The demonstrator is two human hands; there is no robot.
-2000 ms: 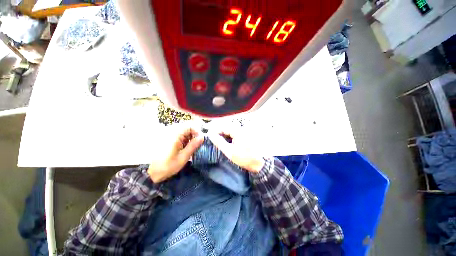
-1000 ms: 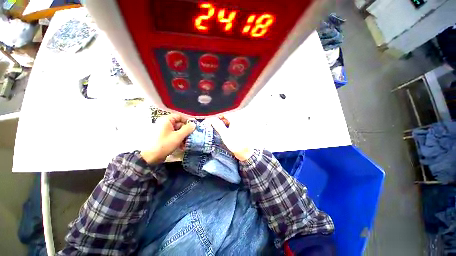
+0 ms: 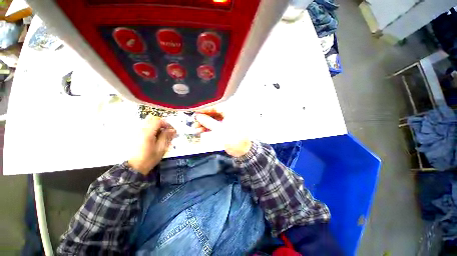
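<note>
Blue jeans [image 3: 200, 200] lie on the lap, their waistband [image 3: 195, 170] at the table's front edge, out of both hands. The button-attaching machine's red and white head [image 3: 173, 55] looms above the hands. My left hand [image 3: 150, 142] is over the table just left of the lower die area, thumb and fingers close together; I cannot tell if they hold anything. My right hand [image 3: 223, 130] is under the head with fingertips bent towards the machine's middle; they are overexposed and any small part in them is unclear. A pile of small brass and dark buttons [image 3: 150, 111] lies behind my left hand.
The white table [image 3: 295, 115] spreads on both sides. A blue plastic bin [image 3: 340, 185] stands right of the lap. Bags of fasteners [image 3: 45, 39] lie at the back left, near a black curved item [image 3: 67, 83]. Denim hangs on a rack [image 3: 433, 137] at far right.
Both hands have let go of the waistband, which has dropped from under the machine to the table's front edge. The view has shifted, so the machine head sits further up and left.
</note>
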